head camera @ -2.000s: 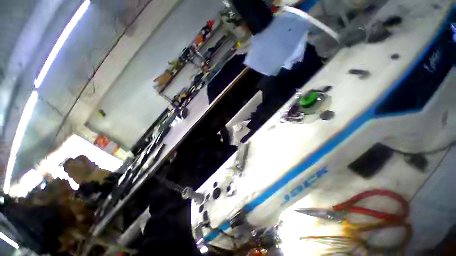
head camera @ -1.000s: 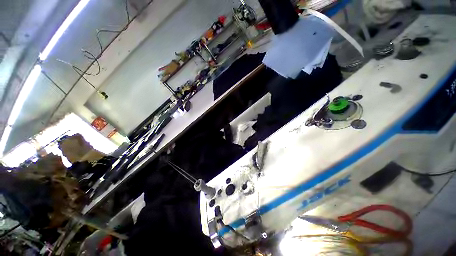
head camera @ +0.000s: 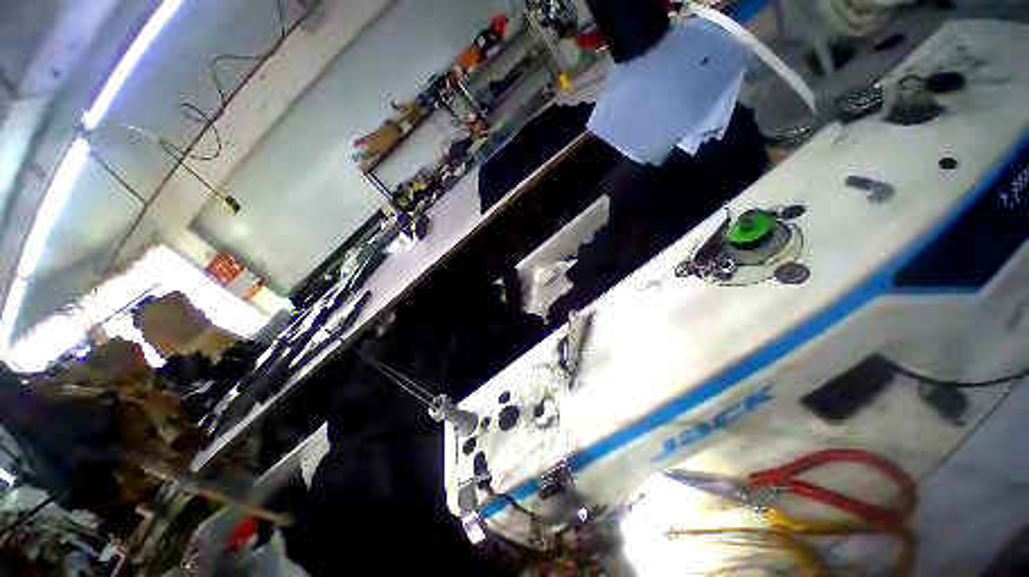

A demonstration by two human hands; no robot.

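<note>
The white sewing machine head (head camera: 700, 327) with a blue stripe and "JACK" lettering runs from lower centre to upper right. A green disc (head camera: 750, 229) sits on its top. Scissors with red-orange handles (head camera: 841, 485) lie at the lower right, beside a bright lamp glow. A thin yellow-handled tool (head camera: 807, 535) overlaps them. Black fabric (head camera: 384, 490) hangs as a dark mass left of the machine's end. The needle area is cut off by the lower edge and blurred. Neither of my hands shows.
A long table (head camera: 423, 254) behind holds flat black cut pieces (head camera: 299, 338). Pale blue-white paper (head camera: 666, 101) lies behind the machine under a black cone (head camera: 629, 25). A thin rod (head camera: 395, 378) rises from the machine's left end. Brown bundles (head camera: 175, 327) stand at the left.
The view swung between the first two frames, then shifted slightly, and is now sharper than in the first. The scissors, yellow tool and machine keep their places relative to each other.
</note>
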